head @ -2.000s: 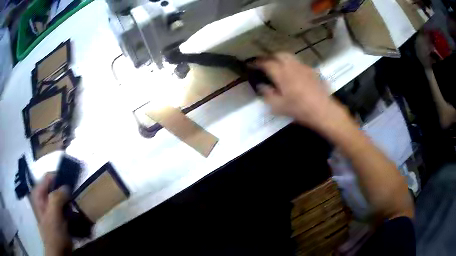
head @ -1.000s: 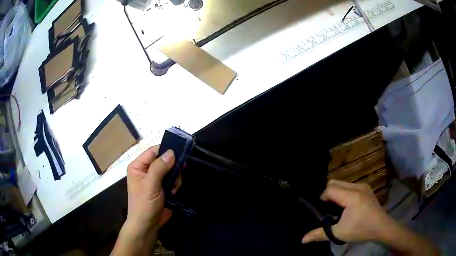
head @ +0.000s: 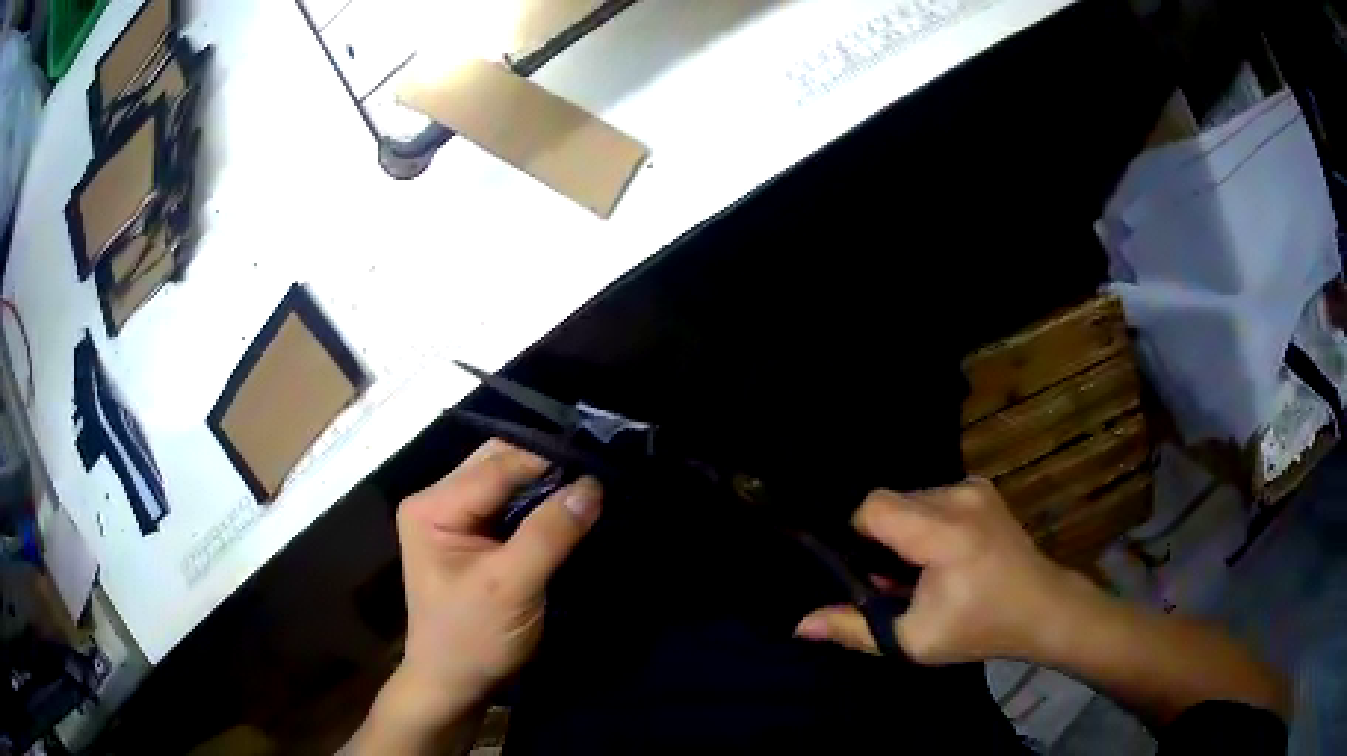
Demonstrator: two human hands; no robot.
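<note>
My left hand point(head: 488, 569) holds a small stack of black strips point(head: 618, 431) with pale edges, over my dark lap just off the table's front edge. My right hand point(head: 953, 576) grips the handles of black scissors point(head: 739, 485). The scissor blades reach left across the strips and are parted, one tip near the table edge. The dark handles blend into the dark clothing. A black-edged tan panel point(head: 290, 396) lies on the table left of my left hand.
Piled black-edged tan panels point(head: 121, 189) lie at the far left, with loose black strips point(head: 121, 431) nearer. A plain tan strip point(head: 529, 136) lies by the machine bed. Brown bundled pieces point(head: 1056, 421) and white sheets point(head: 1226, 244) are below at right.
The scissors have moved left, from beside the strips to across them. My right hand has come closer to my left hand. The view has shifted slightly.
</note>
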